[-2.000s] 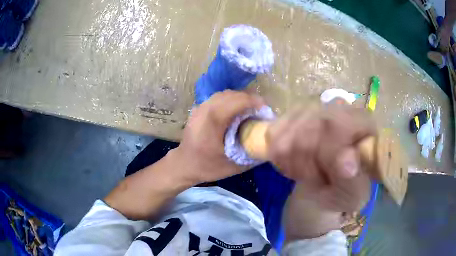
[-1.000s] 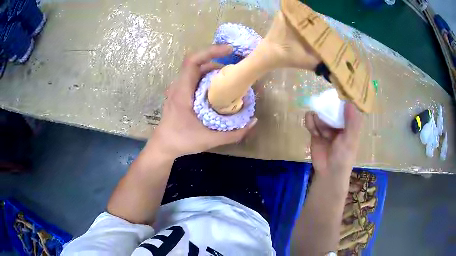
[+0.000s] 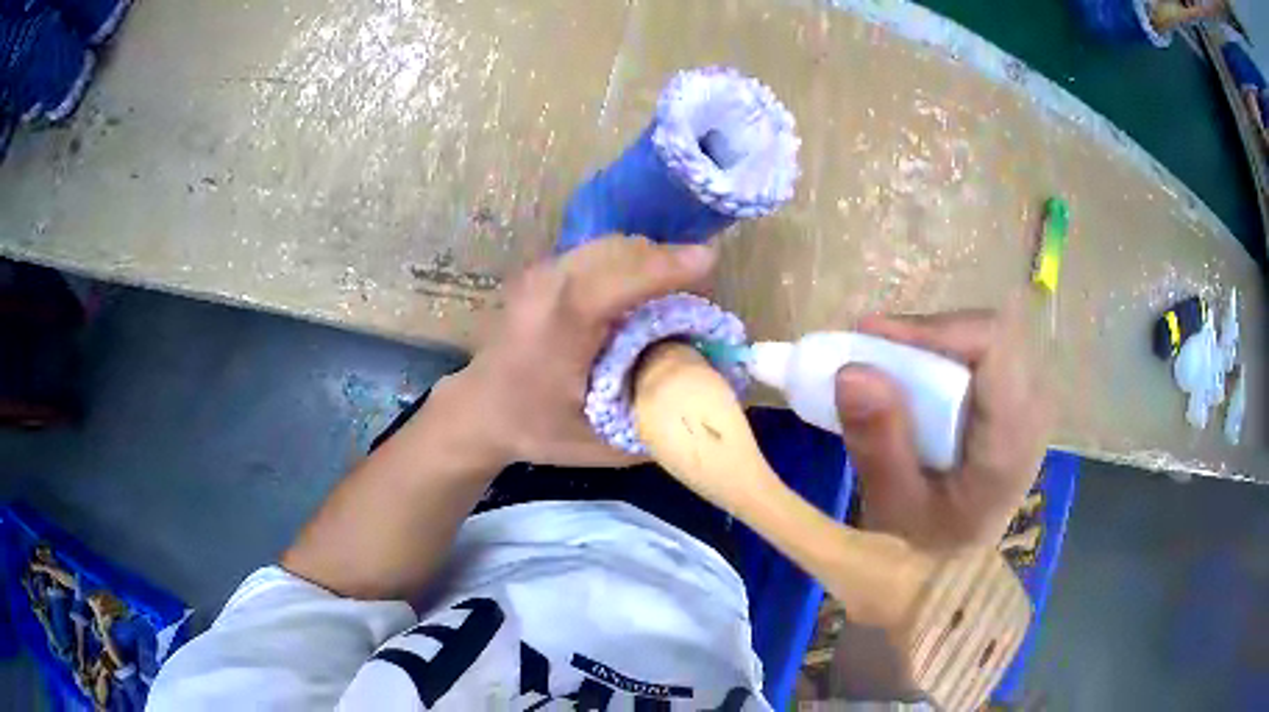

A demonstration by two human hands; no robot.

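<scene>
My left hand [image 3: 536, 348] is closed round a blue boot, mostly hidden by the fingers, whose fluffy lilac cuff [image 3: 612, 378] faces up. A tan carved wooden piece [image 3: 759, 494] stands in the cuff and leans to the lower right, its striped flat end [image 3: 970, 629] in front of my right forearm. My right hand [image 3: 960, 417] holds a white glue bottle [image 3: 891, 390], its teal nozzle [image 3: 724, 353] at the cuff's right side beside the wood. A second blue boot [image 3: 637, 195] is on the bench behind my left hand, its opening empty.
The brown bench [image 3: 348, 181] carries a green-yellow stick [image 3: 1051, 245], a black-yellow item [image 3: 1177, 330] and white-clear pieces [image 3: 1205, 369]. Blue boots [image 3: 49, 56] sit at top left. Blue crates with wooden pieces are at lower left [image 3: 91, 619] and right [image 3: 1047, 536]. A green conveyor lies at top right.
The wooden piece has swung from upper right to lower right. The glue bottle, first lying on the bench, was taken in my right hand and brought to the cuff.
</scene>
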